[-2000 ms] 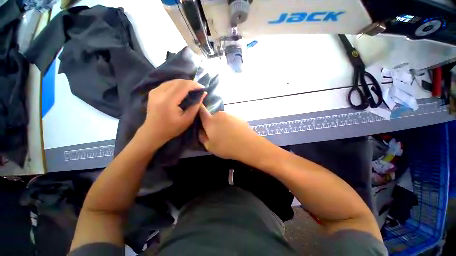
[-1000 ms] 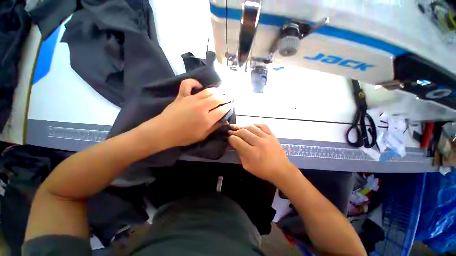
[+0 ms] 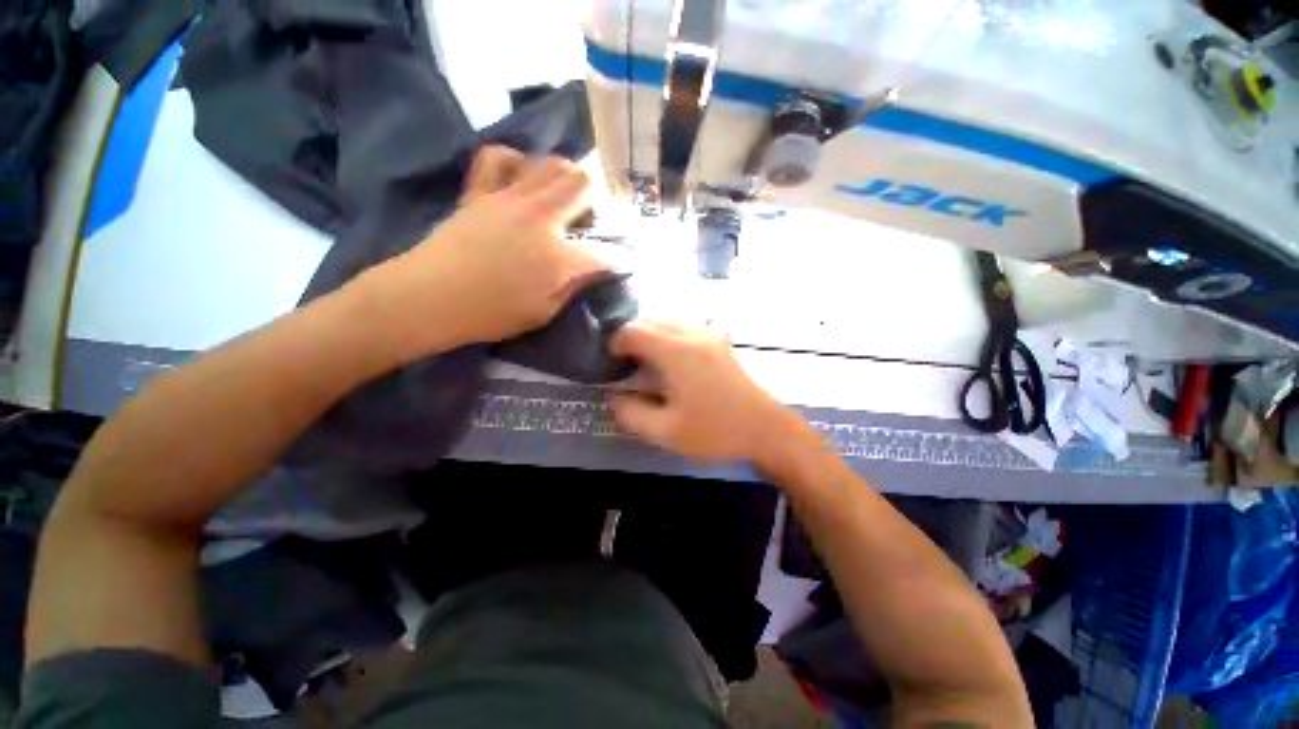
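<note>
A dark grey garment piece [image 3: 413, 171] lies bunched on the white machine table, left of the needle area, and hangs over the front edge. My left hand [image 3: 520, 249] lies on the cloth with its fingertips close to the presser foot area, which is lost in lamp glare. My right hand [image 3: 691, 392] pinches the near edge of the cloth between thumb and fingers, just in front of the needle area. The sewing machine head [image 3: 912, 185] stands above and to the right, with a round tension dial [image 3: 792, 154] on its front.
Black scissors [image 3: 1004, 370] lie right of the needle, beside white paper scraps [image 3: 1091, 406]. A red-handled tool [image 3: 1191, 400] lies further right. The ruler-marked edge [image 3: 912, 440] runs along the front. A blue basket [image 3: 1133, 612] stands below right. More dark cloth [image 3: 299, 612] lies below left.
Both hands and the cloth edge have come up towards the needle area from nearer the front edge. The cloth under my hands is folded differently. The view has also shifted.
</note>
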